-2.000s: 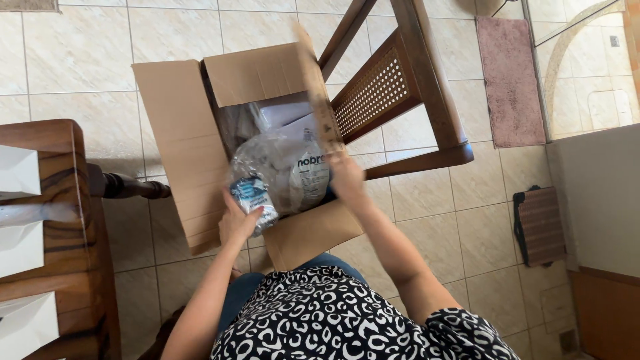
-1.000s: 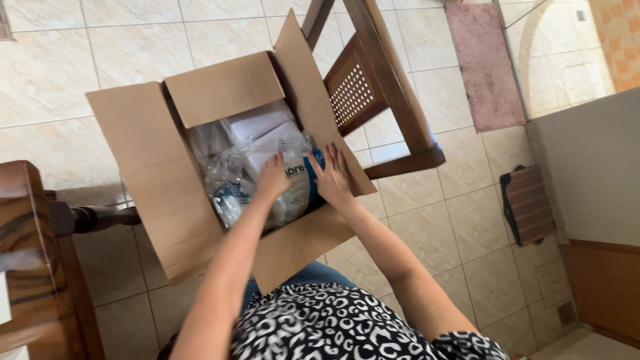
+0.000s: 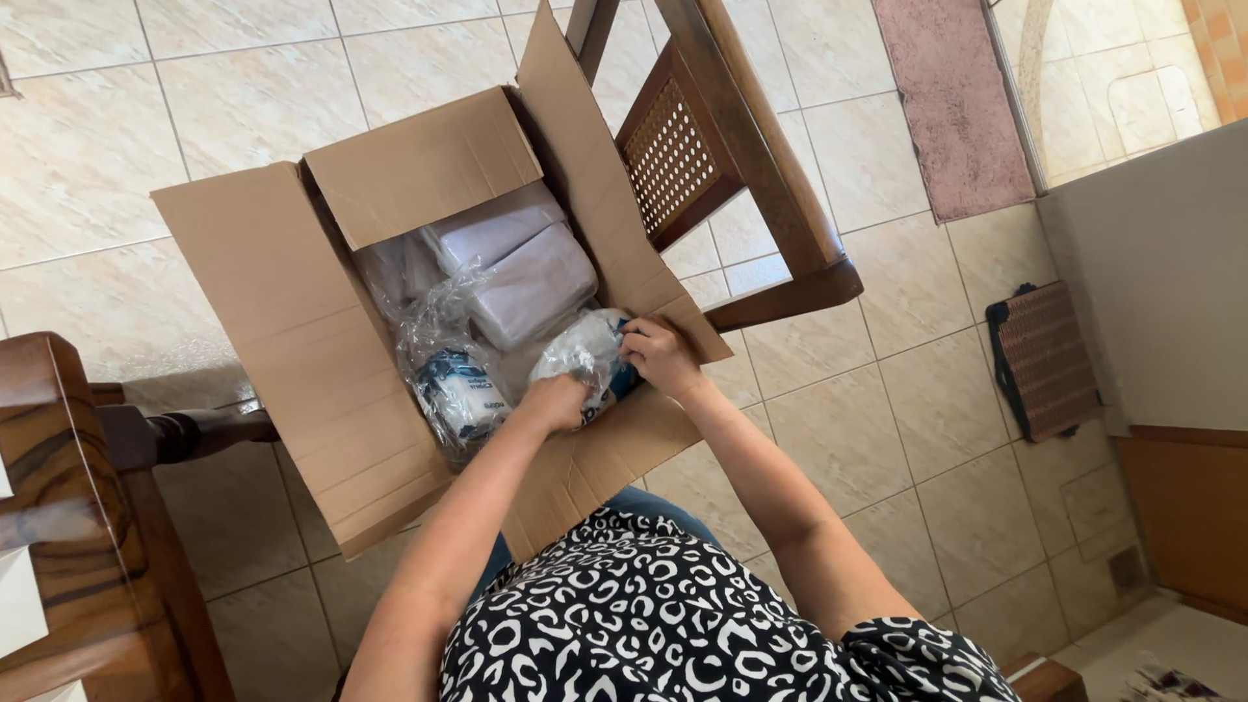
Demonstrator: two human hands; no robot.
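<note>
An open cardboard box (image 3: 263, 341) holds several plastic-wrapped packages. Both hands reach into its near right corner, at a white and blue plastic package (image 3: 577, 353). My left hand (image 3: 558, 402) is closed on the clear plastic over that package, its fingertips partly hidden. My right hand (image 3: 661, 356) has bent fingers against the package's blue right edge, beside the box wall; whether it grips is unclear. Another blue and white package in clear plastic (image 3: 460, 395) lies at the box's left side. Two white wrapped packs (image 3: 534, 283) lie farther back.
A wooden chair with a cane panel (image 3: 673, 146) stands right of the box. A dark wooden table (image 3: 58, 429) with white items on it is at the left. A pink mat (image 3: 960, 107) and a brown ribbed object (image 3: 1048, 361) lie on the tiled floor at the right.
The left hand has let go of the small blue and white package it held two seconds ago, which now lies in the box. Both hands are now at the larger package in the near right corner.
</note>
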